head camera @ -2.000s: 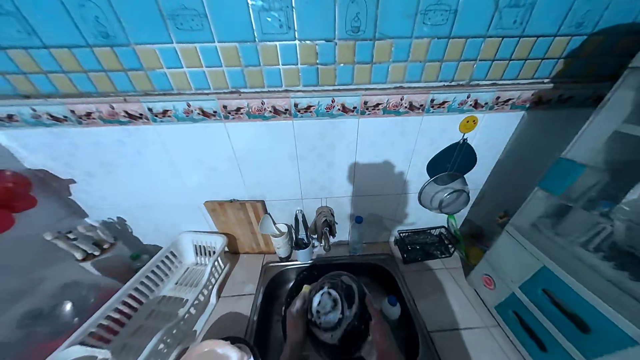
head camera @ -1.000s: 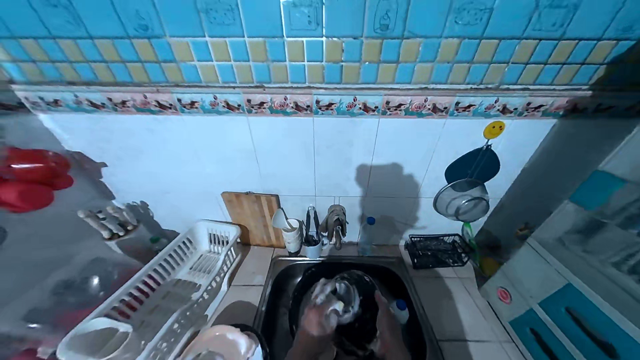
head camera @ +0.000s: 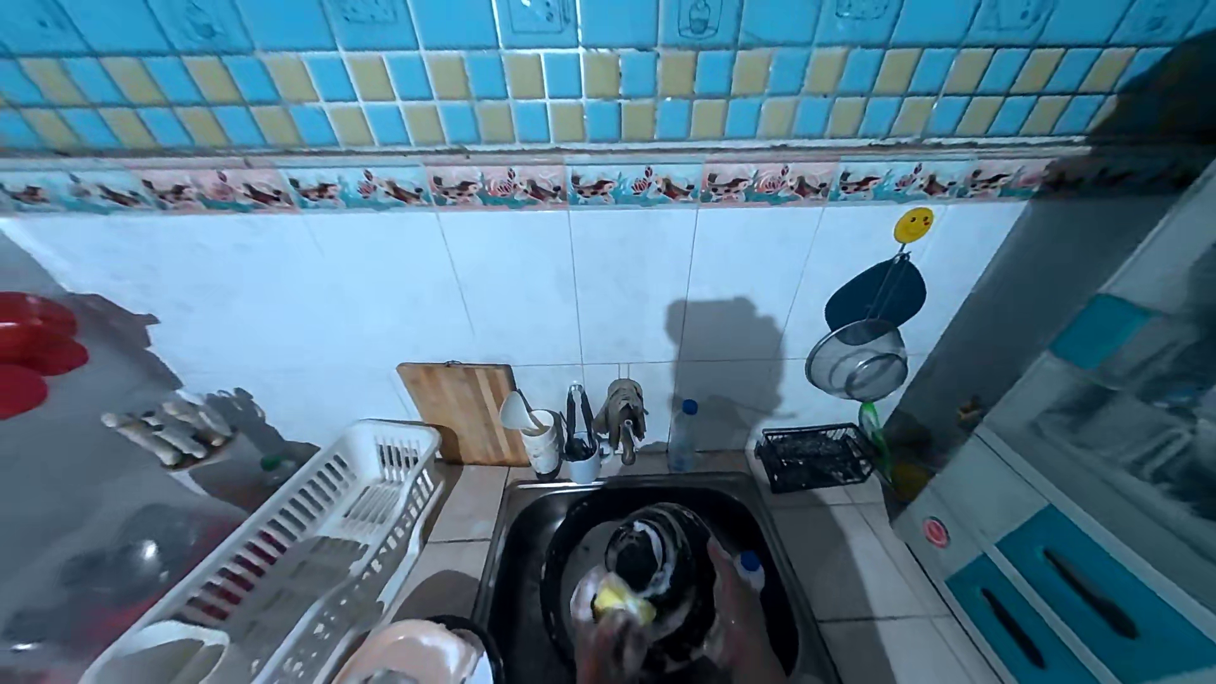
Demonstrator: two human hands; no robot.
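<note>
Over the metal sink, my left hand is closed on a soapy yellow sponge. The sponge lies against a dark, round, suds-covered vessel, whose exact kind I cannot tell. My right hand grips the vessel's right side. Beneath it sits a larger black basin inside the sink. A small bottle with a blue cap stands in the sink just right of my right hand. The faucet, with cloth around it, rises behind the sink.
Left of the sink are a white plastic dish rack and soapy dishes. A wooden cutting board, utensil cup and clear bottle stand along the wall. A black wire basket and hanging strainer are at right.
My left hand with the sponge has shifted over the dark vessel, to its lower left side now. The vessel's soapy surface is turned differently. My right hand remains at the vessel's right.
</note>
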